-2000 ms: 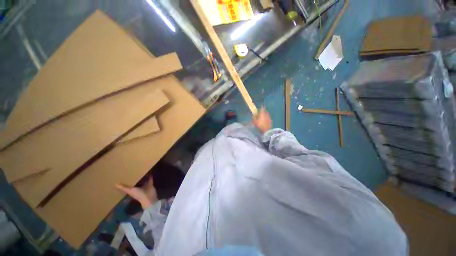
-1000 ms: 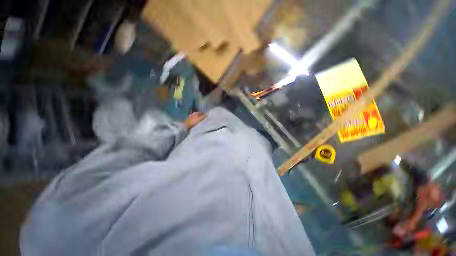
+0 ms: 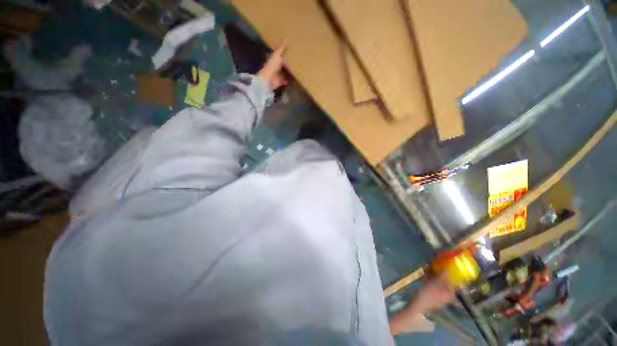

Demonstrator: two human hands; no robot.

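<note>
My left hand (image 3: 273, 69) is at the near edge of the large cardboard sheet (image 3: 318, 74), fingers apart; it seems to touch the edge. Narrower cardboard strips (image 3: 365, 51) lie on the sheet. My right hand (image 3: 427, 303), blurred, holds the tape dispenser (image 3: 456, 265) with its bright yellow roll and red-orange holder, over the table edge at lower right. The long wooden batten (image 3: 558, 177) lies across the table, passing behind the dispenser. Its near end sticks out past the table edge.
The utility knife (image 3: 429, 178) lies by the table's edge. A yellow printed sheet (image 3: 508, 197) lies near the batten. Clustered hand tools (image 3: 531, 290) are at the lower right. A round stool (image 3: 59, 138) and scraps, including a white strip (image 3: 183, 40), are on the floor at left.
The view has swung round, bringing the cardboard back into full view. My right hand, on the batten's end two seconds ago, now grips the tape dispenser. My left hand has reached out to the cardboard edge.
</note>
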